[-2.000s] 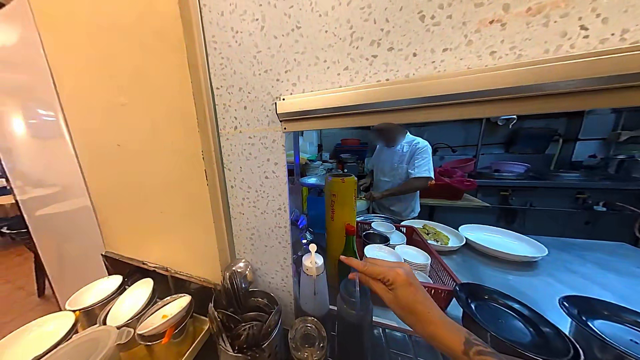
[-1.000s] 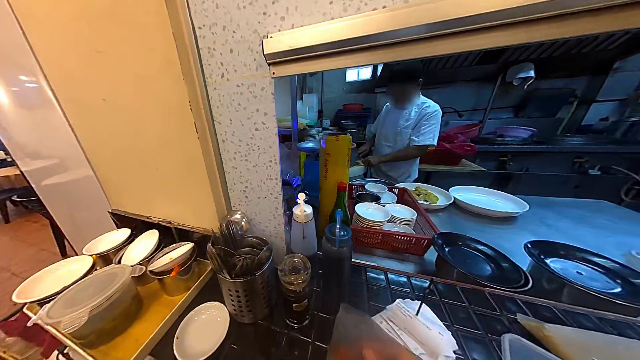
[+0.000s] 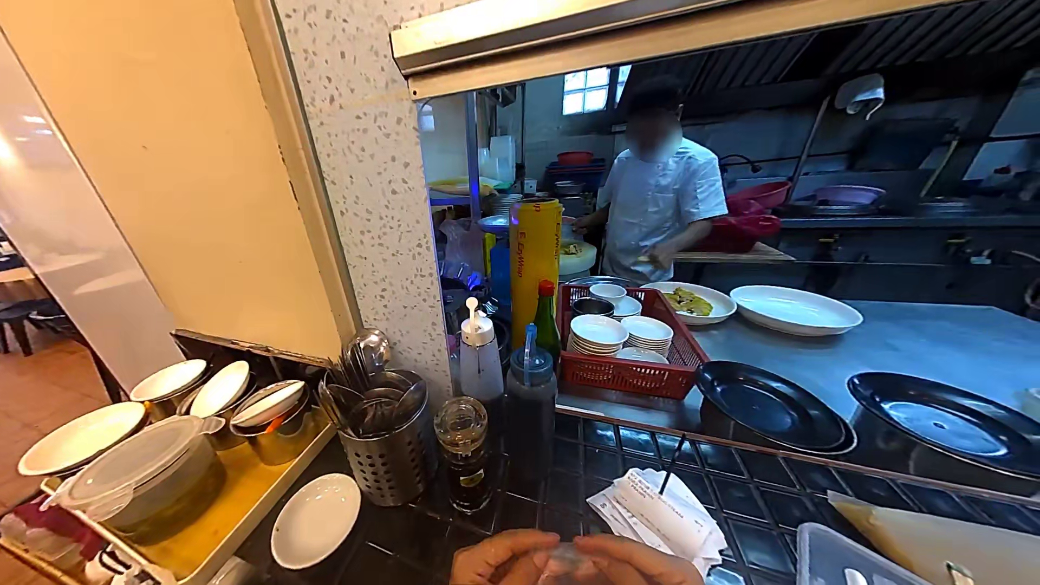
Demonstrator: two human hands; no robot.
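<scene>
At the bottom centre, my left hand (image 3: 502, 559) and my right hand (image 3: 630, 562) come together, fingertips facing, around a small translucent item (image 3: 566, 556) that is too unclear to name. Just beyond them to the right lies a stack of paper slips (image 3: 654, 513) on a spike. Farther ahead stand a glass grinder (image 3: 463, 455), a squeeze bottle with a blue cap (image 3: 530, 406), a white-topped pump bottle (image 3: 479, 357) and a perforated steel holder (image 3: 390, 463) full of cutlery. An oval white dish (image 3: 315, 520) rests left of the grinder.
Bowls and a lidded container (image 3: 138, 479) sit on a yellow tray (image 3: 244, 496) at left. Behind the counter are a red basket (image 3: 634, 378) of small dishes, black plates (image 3: 776, 406), a white platter (image 3: 795, 309) and a plate of food (image 3: 691, 302). A co-worker (image 3: 658, 195) stands in the kitchen.
Two seconds ago one hand was extended above the bottles; now both hands are low at the bottom edge. The view has tilted down, showing the paper slips.
</scene>
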